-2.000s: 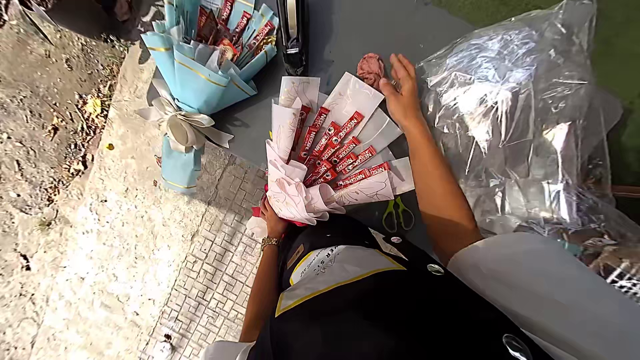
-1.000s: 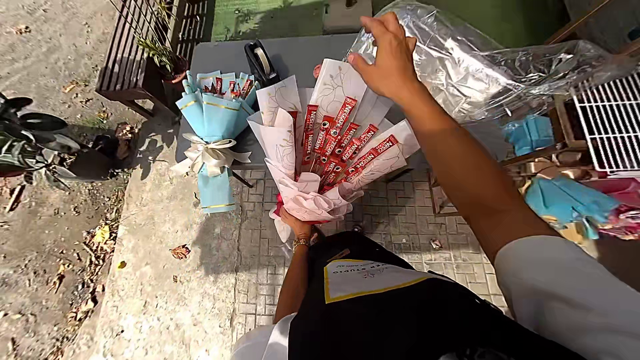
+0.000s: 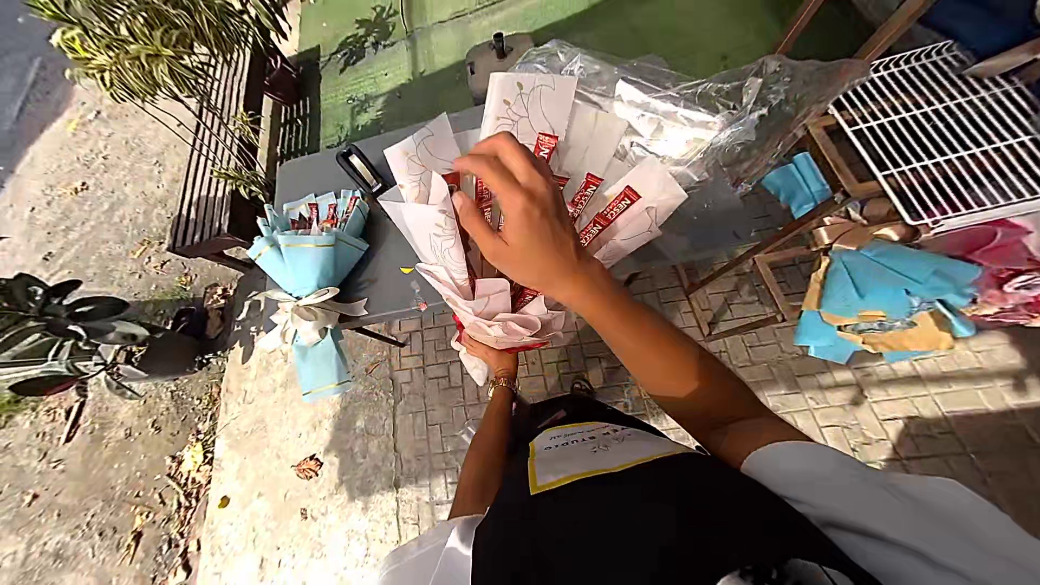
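My left hand [image 3: 490, 356] grips the gathered base of a bouquet in white patterned wrapping paper [image 3: 528, 106]. Red Nescafé sachets [image 3: 611, 213] stand fanned out among its folds. Over the bouquet's middle is my right hand [image 3: 520, 215], its fingers curved and apart; it covers some sachets, and whether it touches any cannot be told. A light blue bouquet [image 3: 307, 264] with a cream ribbon bow [image 3: 305, 315] lies at the left end of the grey table [image 3: 382, 280].
A black tape dispenser [image 3: 361, 171] lies on the table behind both bouquets. Clear plastic film [image 3: 699, 122] spreads at the back right. Further right are a white wire rack [image 3: 942, 134], wooden frames and blue wrapping paper [image 3: 886, 292]. A slatted bench [image 3: 219, 154] stands at the left.
My right hand has come from the right of the bouquet to over its middle. My left hand still holds the base. The view has shifted, showing more of the bench and rack.
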